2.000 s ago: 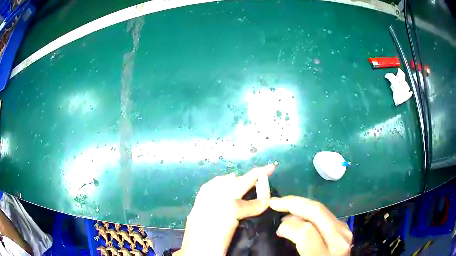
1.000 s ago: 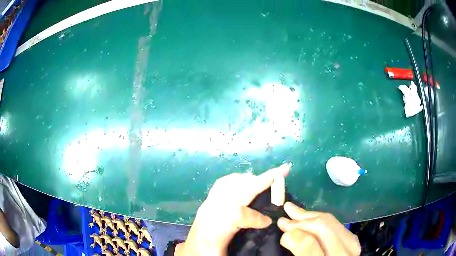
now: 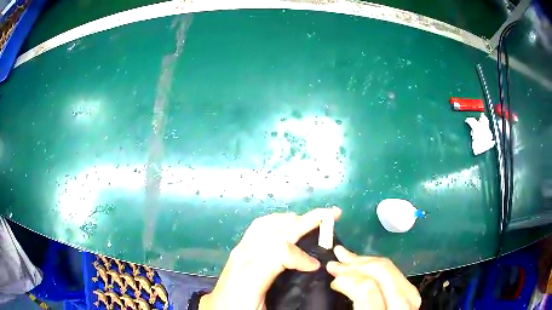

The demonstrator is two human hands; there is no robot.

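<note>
My left hand [image 3: 266, 257] is at the near edge of the green bench, its fingers closed around the upper side of a black glossy moulded clump [image 3: 305, 289]. A short pale piece [image 3: 326, 232], possibly a wrapped fingertip or a part, stands out between the hands. My right hand [image 3: 372, 278] touches the clump from the right with thumb and fingertips. The clump's lower part runs out of the picture. A white rounded glue bottle [image 3: 396, 215] with a blue tip lies on the bench to the right of the hands.
A red item [image 3: 467, 104], a crumpled white tissue [image 3: 480, 134] and a thin dark rod [image 3: 486, 91] lie by the clear-panelled box [image 3: 532, 139] at right. Tan branched parts [image 3: 128, 284] sit in a blue crate below the bench edge. Another blue crate [image 3: 21, 36] is at upper left.
The view has shifted a little. Both hands stay on the black clump; the left index fingertip and thumb are slightly farther apart than two seconds ago.
</note>
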